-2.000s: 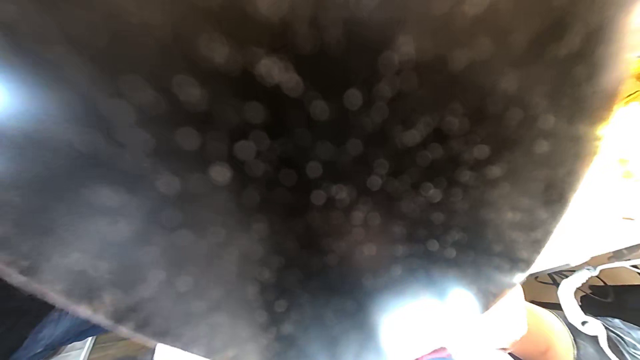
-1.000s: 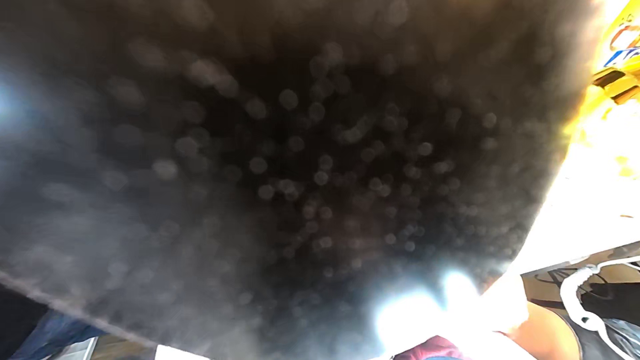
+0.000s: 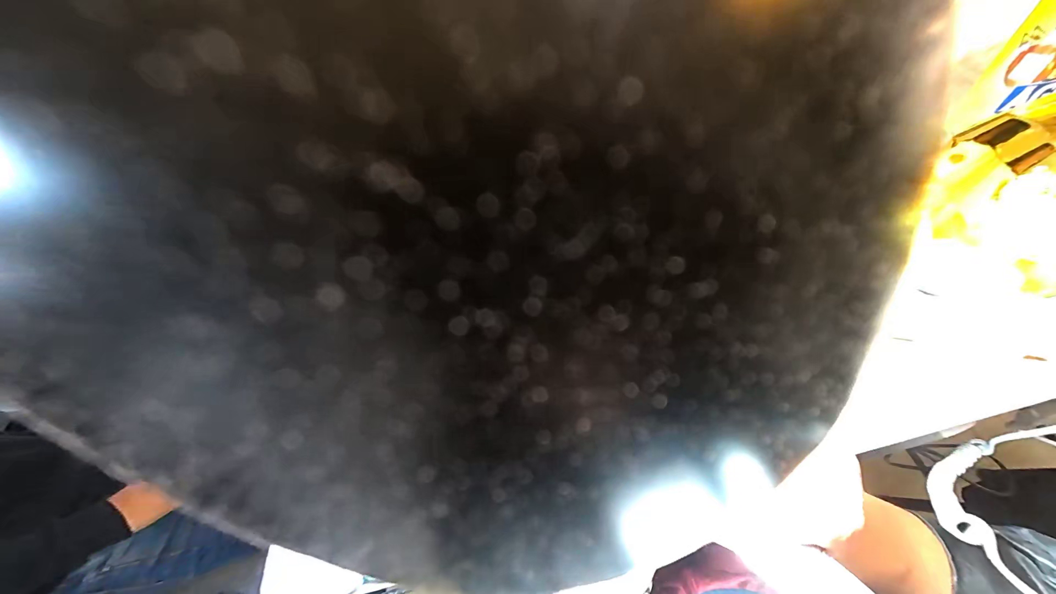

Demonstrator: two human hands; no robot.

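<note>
A dark, blurred surface (image 3: 528, 247) with pale out-of-focus spots fills most of the head view and hides nearly everything behind it. Neither my left hand nor my right hand can be made out. At the lower right, a bare arm (image 3: 895, 544) borders a grey garment, and its far part is lost in glare; whose it is I cannot tell. A dark sleeve (image 3: 49, 503) with a patch of bare skin (image 3: 142, 505) at its end shows at the lower left, above blue denim (image 3: 148, 549). That hand is covered by the dark surface, and its owner is unclear.
Yellow printed packaging (image 3: 1011, 91) lies along the upper right edge, beside an overexposed white surface (image 3: 957, 346). A white coiled cord (image 3: 949, 487) hangs at the lower right. Dark red cloth (image 3: 709, 569) shows at the bottom edge.
A patch of bare skin at the end of the dark sleeve now shows at the lower left. More of the yellow packaging has come into view at the upper right than two seconds ago.
</note>
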